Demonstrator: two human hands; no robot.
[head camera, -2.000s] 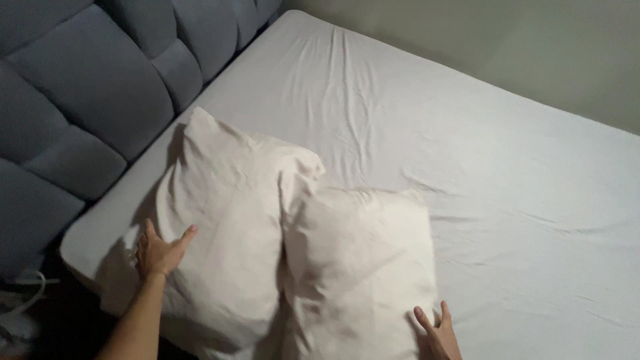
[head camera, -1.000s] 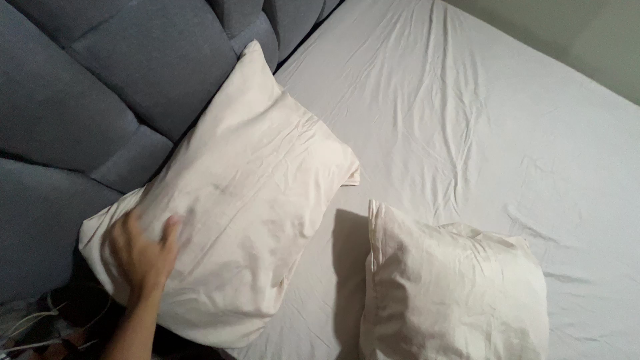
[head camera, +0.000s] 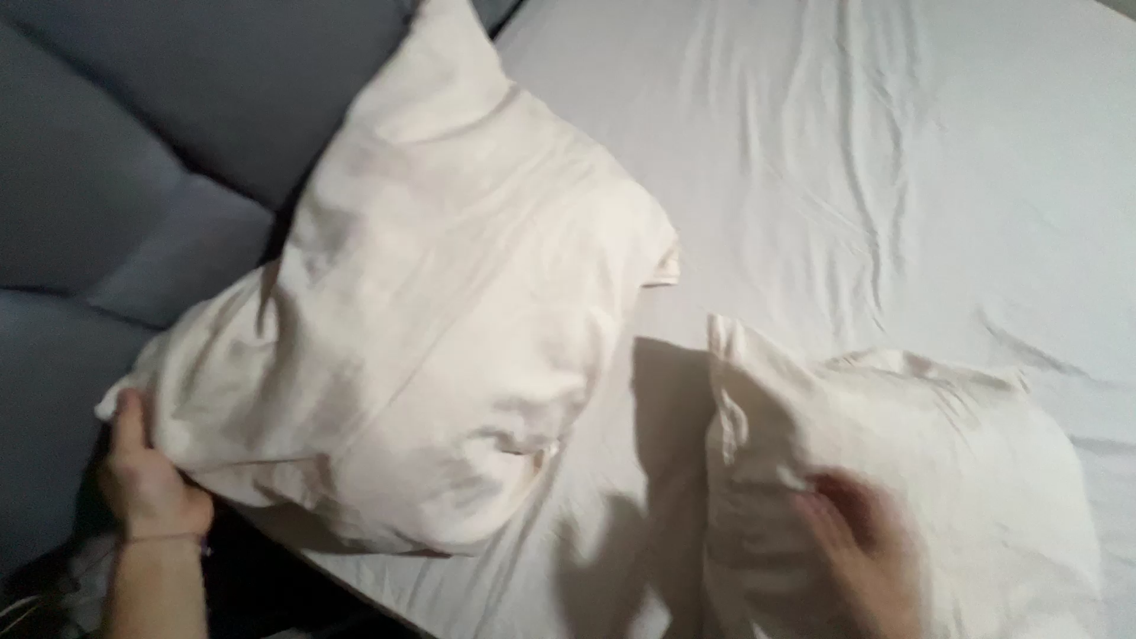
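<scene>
A cream pillow (head camera: 444, 293) leans against the headboard at the bed's left edge. My left hand (head camera: 155, 484) is at its lower left corner, thumb up along the cloth and the fingers partly hidden; whether they grip it cannot be told. A second cream pillow (head camera: 976, 497) lies flat on the sheet at the lower right. My right hand (head camera: 856, 532), blurred, is over the left part of this second pillow, and whether it touches the cloth is unclear.
The grey padded headboard (head camera: 115, 169) runs along the left. A light, wrinkled fitted sheet (head camera: 799, 177) covers the mattress. Beyond the bed's lower left edge is a dark gap, with thin cables (head camera: 35, 608) at the corner.
The pillows lay side by side two seconds ago and are now apart, the left one against the headboard. My right hand, out of view one second ago, is back. My left hand has moved to the pillow's corner.
</scene>
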